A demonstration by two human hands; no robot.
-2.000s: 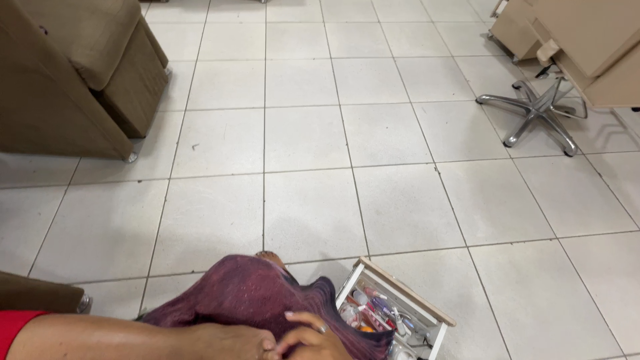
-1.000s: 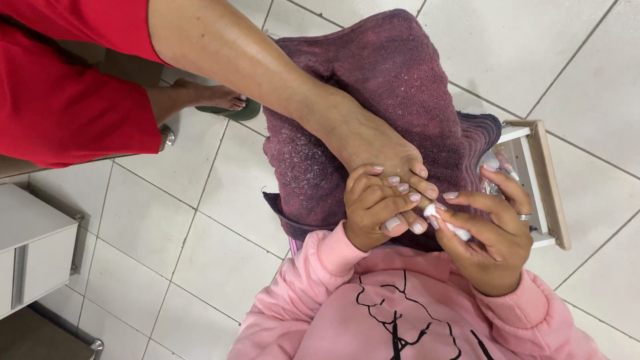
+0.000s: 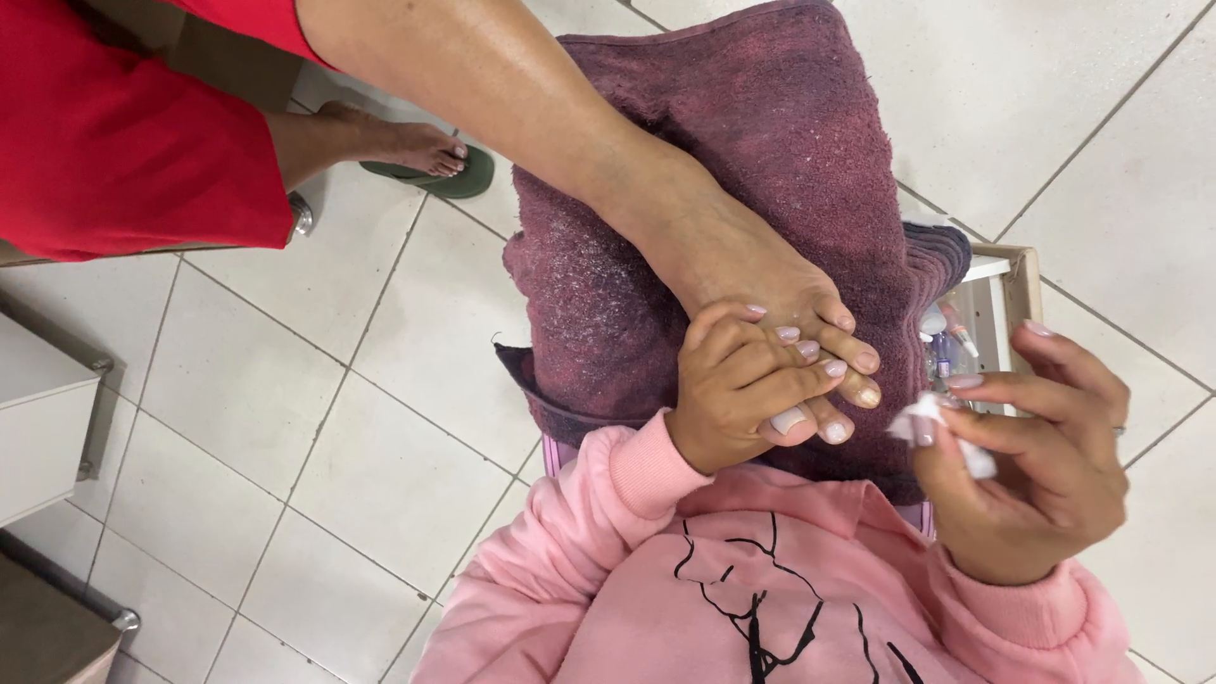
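Another person's bare foot (image 3: 741, 247) rests on a maroon towel (image 3: 760, 114) over my lap. My left hand (image 3: 746, 380) lies across the toes, its fingers curled over them and closed on the forefoot. Off to the right of the toes, my right hand (image 3: 1035, 456) pinches a small white wad (image 3: 950, 432), cotton or tissue, between thumb and fingers, apart from the foot. Some of the toenails look whitish. Pale dust speckles the left part of the towel.
Beyond the towel's right edge, an open drawer (image 3: 1021, 285) holds small bottles (image 3: 942, 353) and other items. The person's other foot (image 3: 399, 142) is on a green flip-flop (image 3: 470, 176) at the upper left. White cabinet (image 3: 43, 418) at the left; tiled floor (image 3: 294, 313) around.
The view has swung down sharply since two seconds ago. Since one second ago, my right hand with the white wad has moved away from the toes to the right; my left hand still holds the foot.
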